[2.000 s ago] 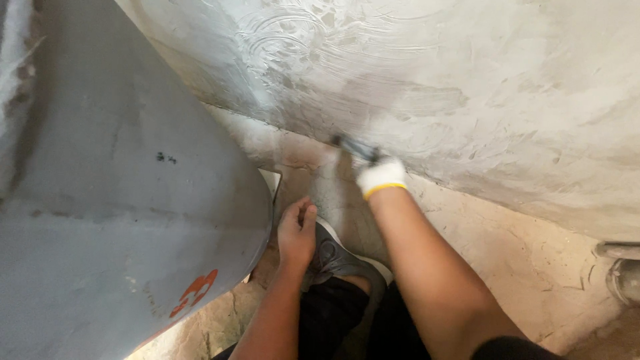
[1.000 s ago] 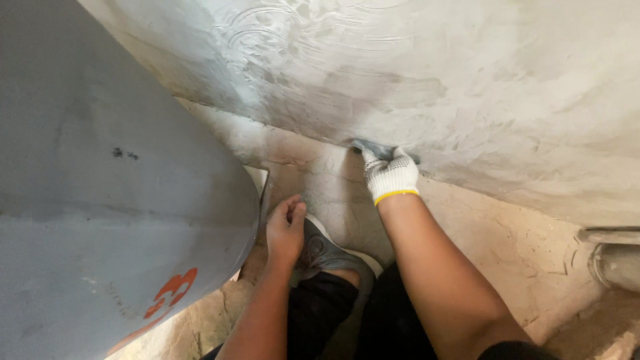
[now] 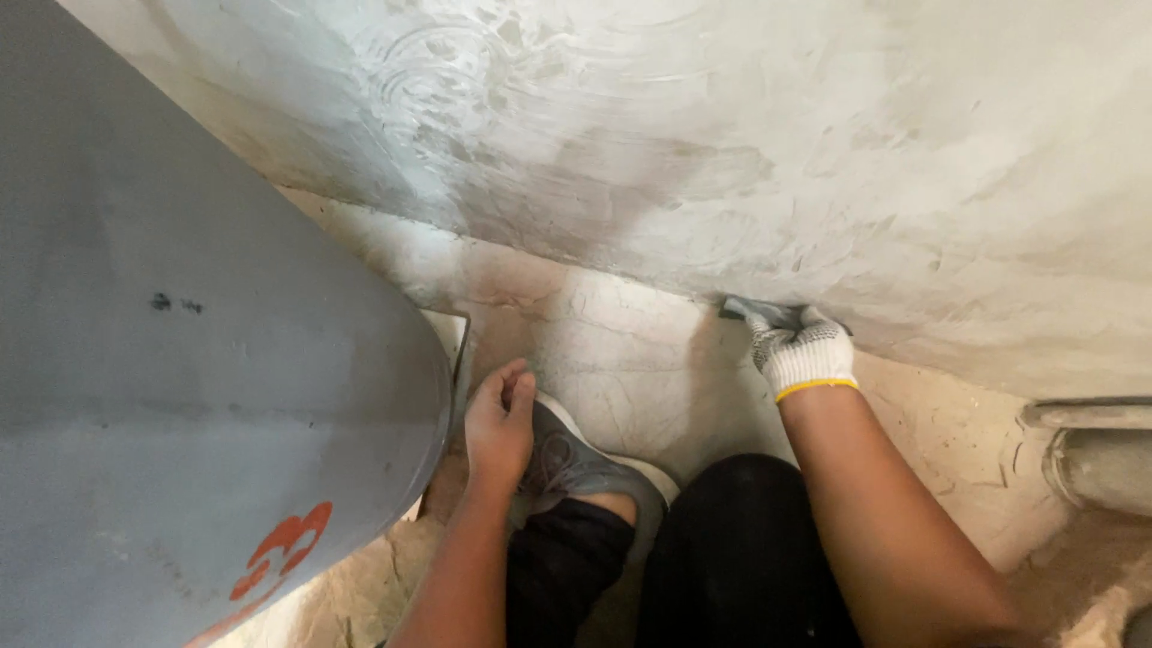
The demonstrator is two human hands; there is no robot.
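My right hand (image 3: 805, 351), in a white knit glove with a yellow cuff, grips a dark flat trowel-like tool (image 3: 765, 312). The tool lies against the foot of a plastered wall (image 3: 855, 135), where the wall meets the floor (image 3: 612, 333). Swirled, wet-looking marks cover the wall's upper left part. My bare left hand (image 3: 502, 423) is loosely curled above my grey shoe (image 3: 576, 450), with nothing visible in it; its palm side is partly hidden.
A large grey rounded container or column (image 3: 225, 315) with red and black marks fills the left side, close to my left hand. A pipe-like fitting (image 3: 1098, 450) stands at the right edge by the wall's foot.
My gloved right hand has moved to the right along the foot of the wall with the tool. My left hand stays near the shoe.
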